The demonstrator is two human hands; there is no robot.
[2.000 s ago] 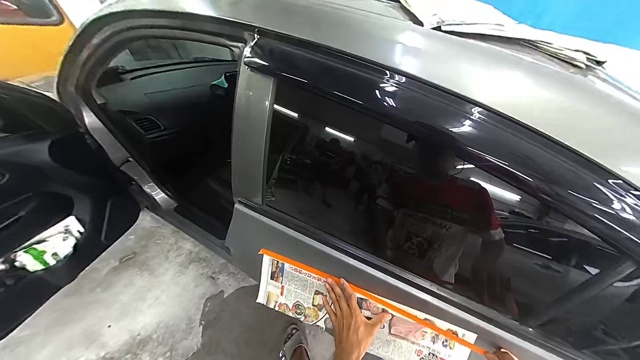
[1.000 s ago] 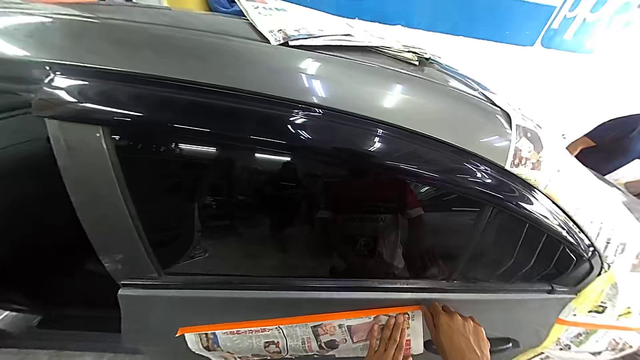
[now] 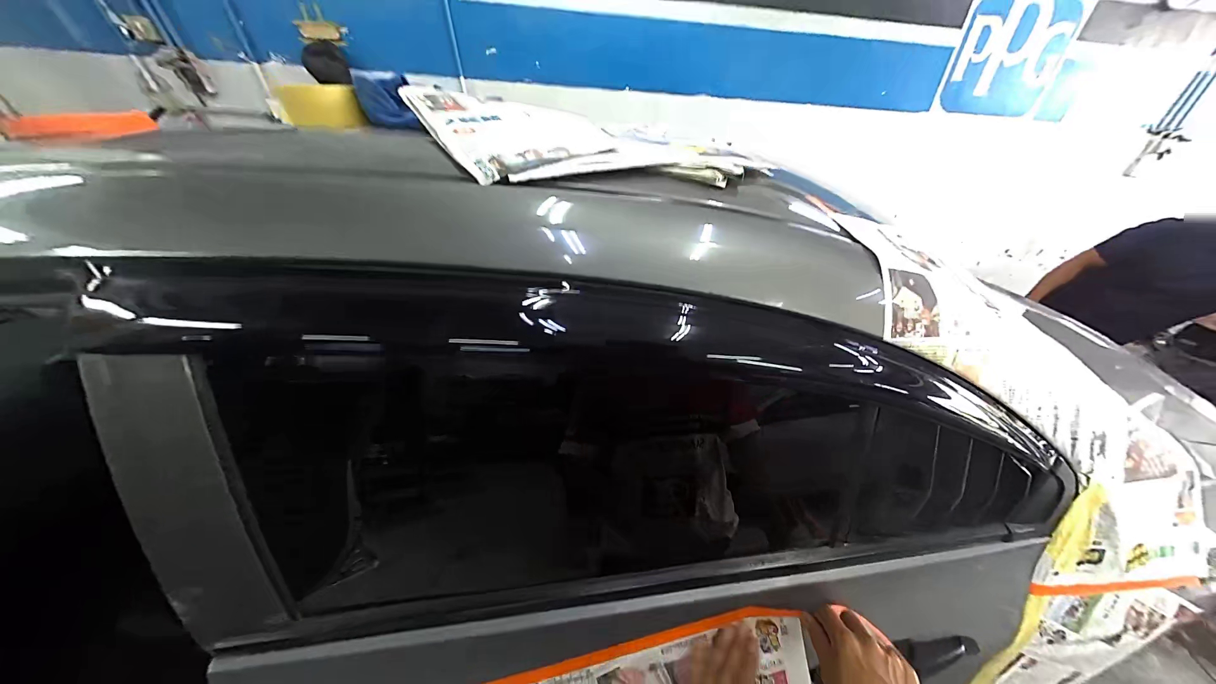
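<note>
At the bottom of the head view, a newspaper sheet (image 3: 665, 655) edged with orange masking tape (image 3: 627, 642) lies against the grey rear door panel (image 3: 427, 638) of a car, below the tinted side window (image 3: 532, 484). My left hand (image 3: 727, 655), blurred, lies flat on the newspaper near its right end. Just to the right, my right hand (image 3: 855, 651) is bent at the newspaper's right edge, with orange tape along its fingers; its grip on the tape is partly hidden. The black door handle (image 3: 940, 653) is right beside it.
Folded newspapers (image 3: 532, 142) lie on the car roof (image 3: 332, 204). Newspaper masking (image 3: 1054, 399) with orange tape and yellow material (image 3: 1073, 541) covers the rear quarter. A person in a dark shirt (image 3: 1140, 275) is beyond the rear. A blue and white wall (image 3: 712, 57) runs behind.
The view has swung toward the car's rear. My right hand, barely visible at first, came onto the newspaper's right end beside my left hand. The newspaper's taped edge now bends near my hands.
</note>
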